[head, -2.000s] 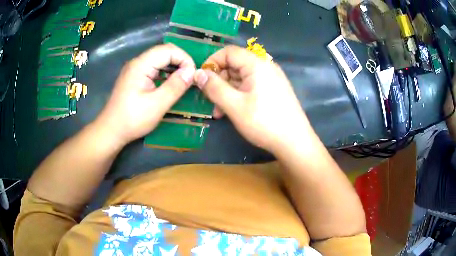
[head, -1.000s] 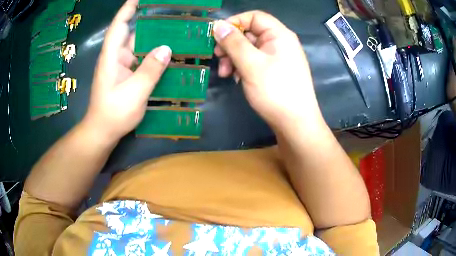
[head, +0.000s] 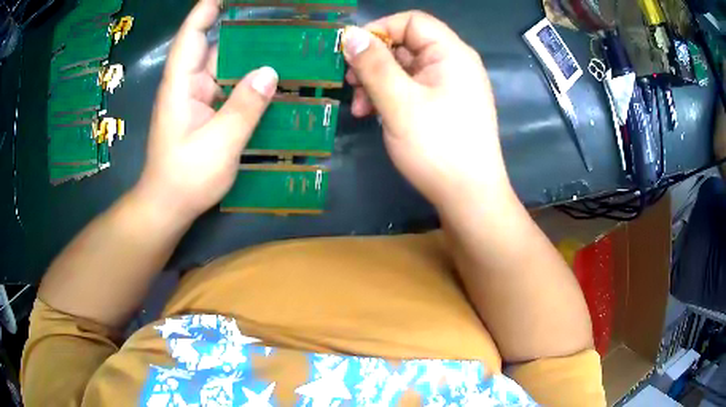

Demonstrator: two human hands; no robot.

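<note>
A green circuit board panel (head: pixel 279 54) of several joined boards lies in front of me, its top end cut off by the frame. My left hand (head: pixel 199 119) grips its left edge, thumb on top near a slot. My right hand (head: pixel 414 95) pinches a small orange flex cable (head: pixel 384 36) between thumb and index finger at the right end of an upper board. My fingers mostly hide the cable, so whether it is seated cannot be told. The two lower boards show bare pale edge pads (head: pixel 326 115) at their right ends.
A stack of fitted panels (head: pixel 76 111) with yellow flex cables on its right side lies at left. At right are a white labelled card (head: pixel 552 56), grey tweezers (head: pixel 575 131), scissors (head: pixel 595 70) and tools with black cables. A cardboard box (head: pixel 642 278) with red material is below right.
Two seconds ago both hands met fingertip to fingertip over the panel. Since then my left hand took the panel's left edge, the right moved the flex cable to its right edge. Little changed in the last second.
</note>
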